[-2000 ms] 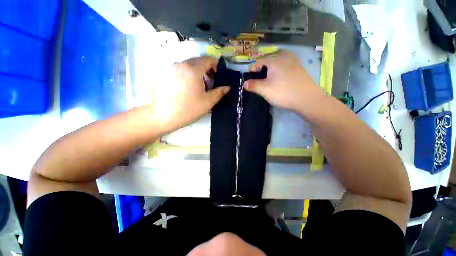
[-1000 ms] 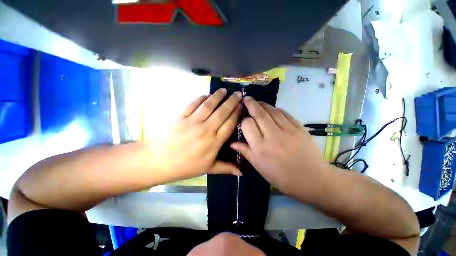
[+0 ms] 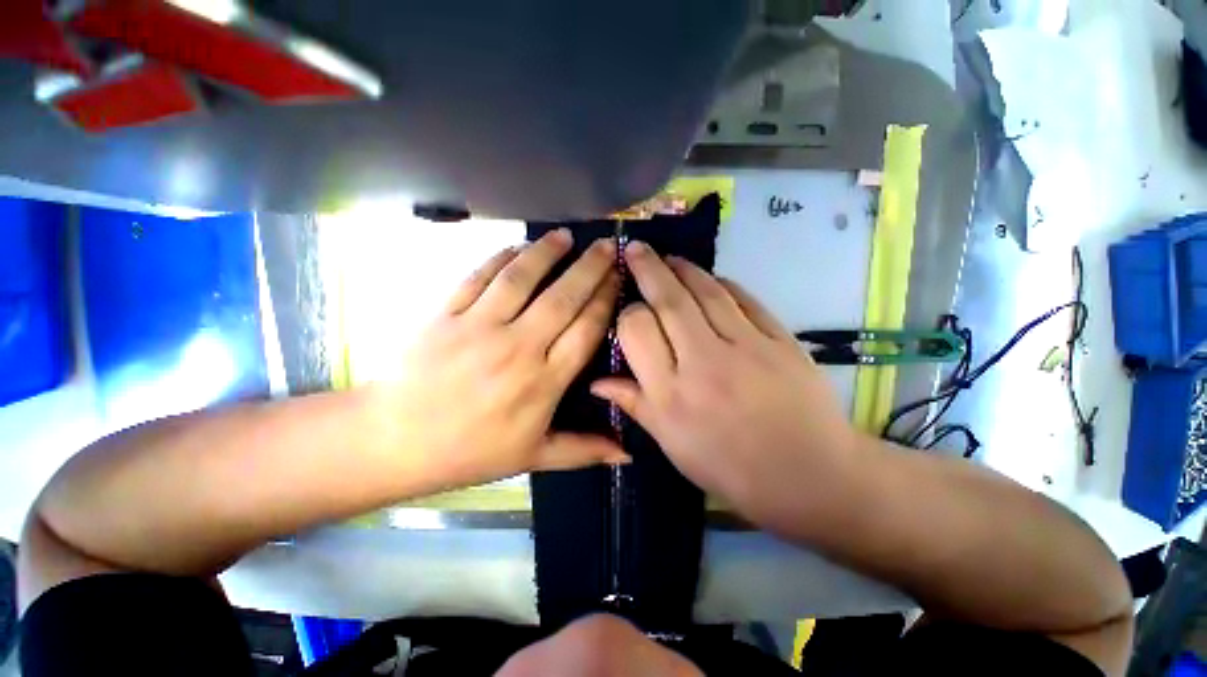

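Observation:
A long black fabric strap (image 3: 569, 529) lies lengthwise on the pale machine bed, its far end under the dark grey sewing machine head (image 3: 530, 106). A thin silvery line (image 3: 616, 516) runs down its centre. My left hand (image 3: 510, 351) lies flat on the left half, fingers pointing to the machine. My right hand (image 3: 721, 370) presses on the right half, fingertips beside the centre line. Neither hand grips the strap. The machine head hides the needle area. The strap's near end runs over the table edge towards my body.
Green-handled thread snips (image 3: 887, 347) lie right of my right hand, by yellow tape (image 3: 900, 251). Black cable (image 3: 1019, 337) is further right. Blue bins (image 3: 1165, 298) stand at the right edge, one holding silvery pieces. A large blue crate (image 3: 172, 304) is at left.
My hands went from pinching the strap's far end to lying flat on it, and the strap's far end moved under the machine head. The head camera view has shifted.

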